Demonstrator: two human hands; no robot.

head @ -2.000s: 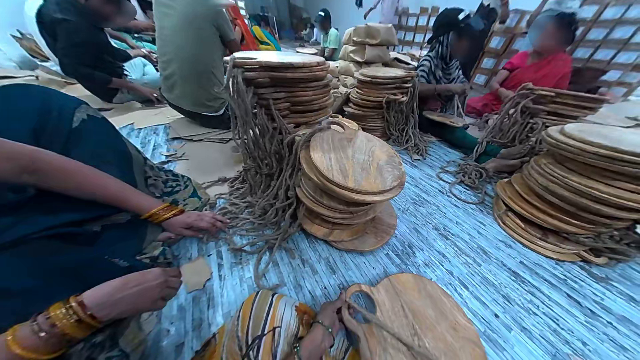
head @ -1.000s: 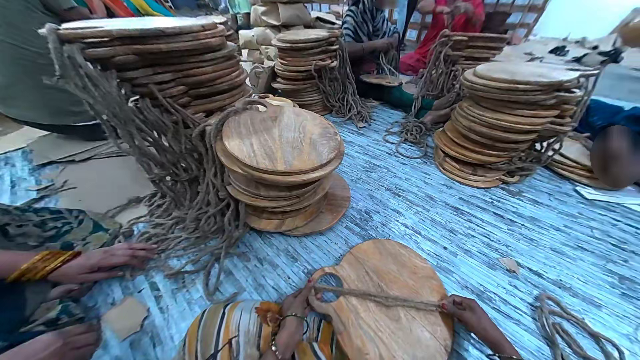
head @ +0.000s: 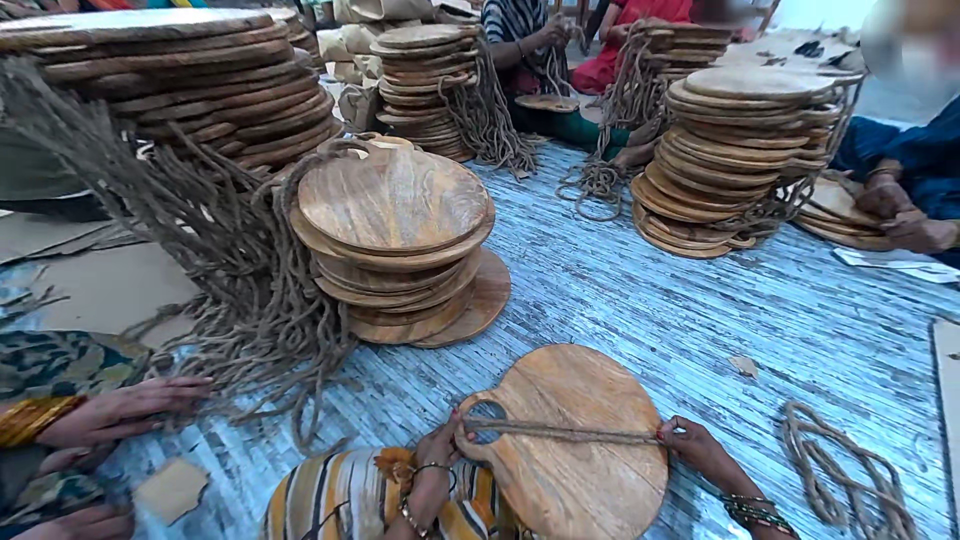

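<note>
A round wooden board (head: 585, 375) with a holed handle lies tilted across my lap. My left hand (head: 439, 442) grips the handle beside its hole, where a brown rope (head: 570, 431) passes. The rope runs straight and doubled across the board's face to the far edge. There my right hand (head: 686, 442) pinches the rope end between thumb and fingers. A loose coil of rope (head: 847, 465) lies on the floor to the right of my right hand.
A stack of round boards (head: 397, 202) stands ahead, with many ropes (head: 247, 262) hanging at its left. Taller stacks (head: 735, 150) stand behind and right. Co-workers' hands (head: 127, 412) are at the left and right edges. Cardboard scraps (head: 172, 487) lie on the blue-grey floor.
Two seconds ago the rope hung slack over the board; now my right hand holds it drawn straight across. The view has swung to the right.
</note>
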